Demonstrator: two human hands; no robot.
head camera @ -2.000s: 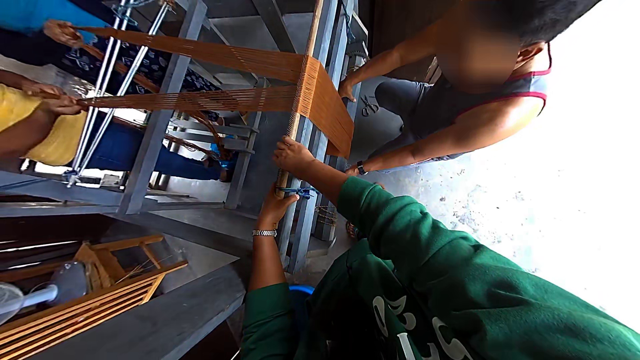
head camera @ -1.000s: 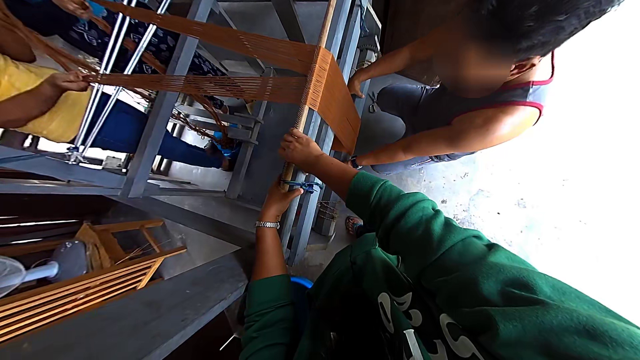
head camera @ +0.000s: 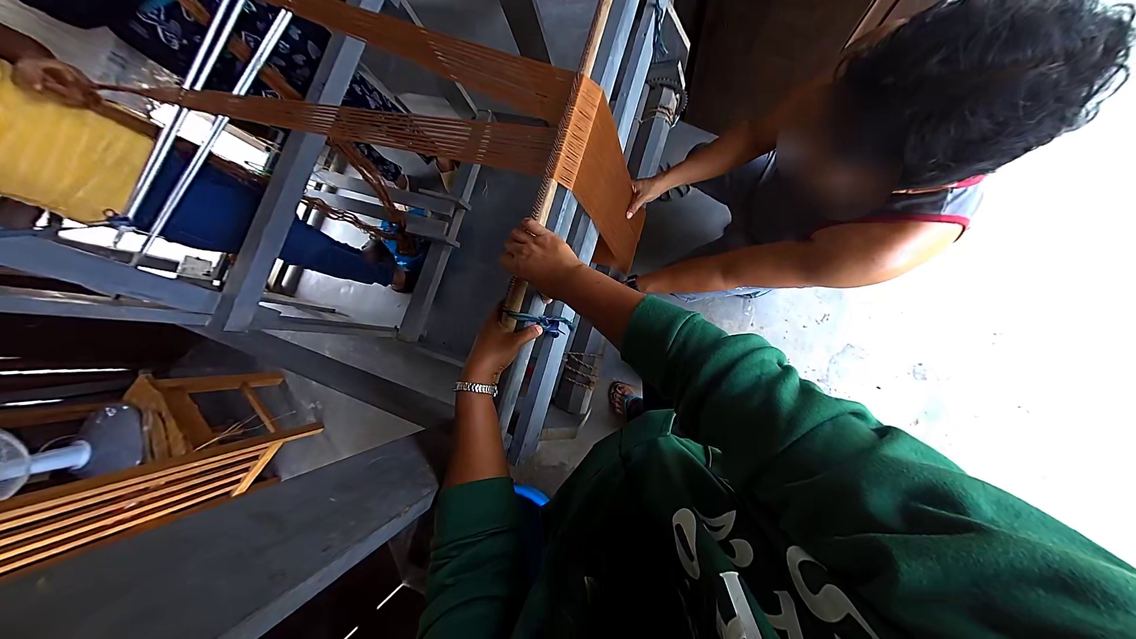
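Note:
My left hand (head camera: 501,344) holds the lower end of a long wooden rod (head camera: 590,49), its thumb beside a blue cord (head camera: 552,323) tied there. Just above, my right hand (head camera: 537,257) is closed around the same rod, knuckles up. Brown warp threads (head camera: 497,146) run in two bands from the left to the rod. Past it they spread into a wide sheet (head camera: 605,182) that hangs over the loom's grey beam (head camera: 621,67). Thread or cord is wound along the rod near my right hand. Parts of my fingers are hidden under the rod.
A co-worker crouches at the right, one hand (head camera: 648,193) at the warp sheet. At the far left another person's hand (head camera: 58,82) holds a gathered band near two metal bars (head camera: 217,129). Grey loom posts (head camera: 288,191), a slatted wooden frame (head camera: 133,484) and a fan stand left.
The crouching co-worker's upper hand has moved from beside the beam onto the edge of the warp sheet. My hands keep their hold on the rod. The view has shifted slightly.

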